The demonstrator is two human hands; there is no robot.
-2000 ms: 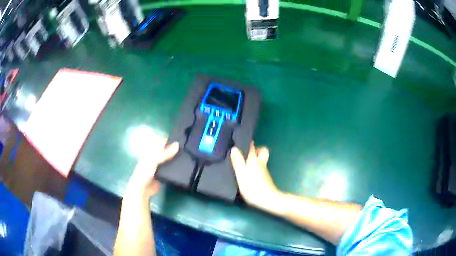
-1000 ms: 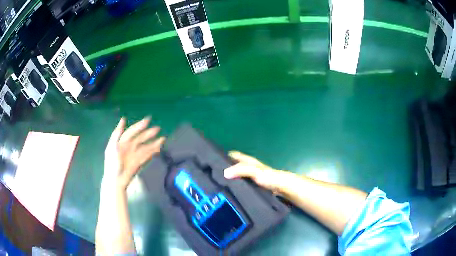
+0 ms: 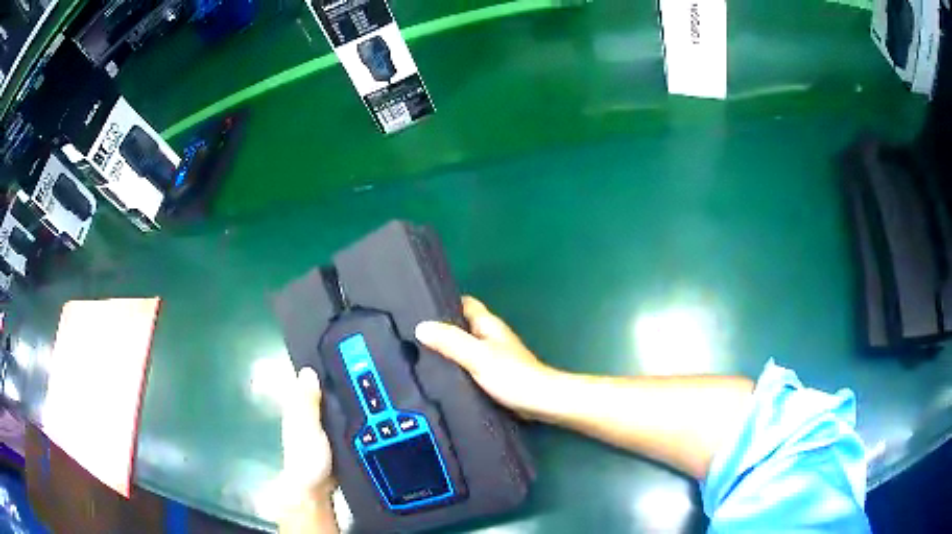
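Observation:
The dark foam tray (image 3: 418, 282) is tilted above the green bench in front of me. The black and blue battery tester (image 3: 393, 428) lies in its hollow, screen end toward me, with its cable in the slot at the far end. My left hand (image 3: 306, 448) holds the tray's left edge and is partly cut off at the bottom. My right hand (image 3: 485, 355) grips the right side, thumb on top and the other fingers largely hidden behind the tray.
Retail boxes stand at the back middle (image 3: 376, 63), back right (image 3: 695, 47) and back left (image 3: 127, 162). Another unit on foam (image 3: 198, 167) lies beside the left boxes. Stacked foam trays (image 3: 903, 250) are at right. A white sheet with a red edge (image 3: 99, 386) lies left.
The tray with the tester has been turned end for end and tilted up. My left hand, off the tray a second ago, now holds its left edge. The view has shifted.

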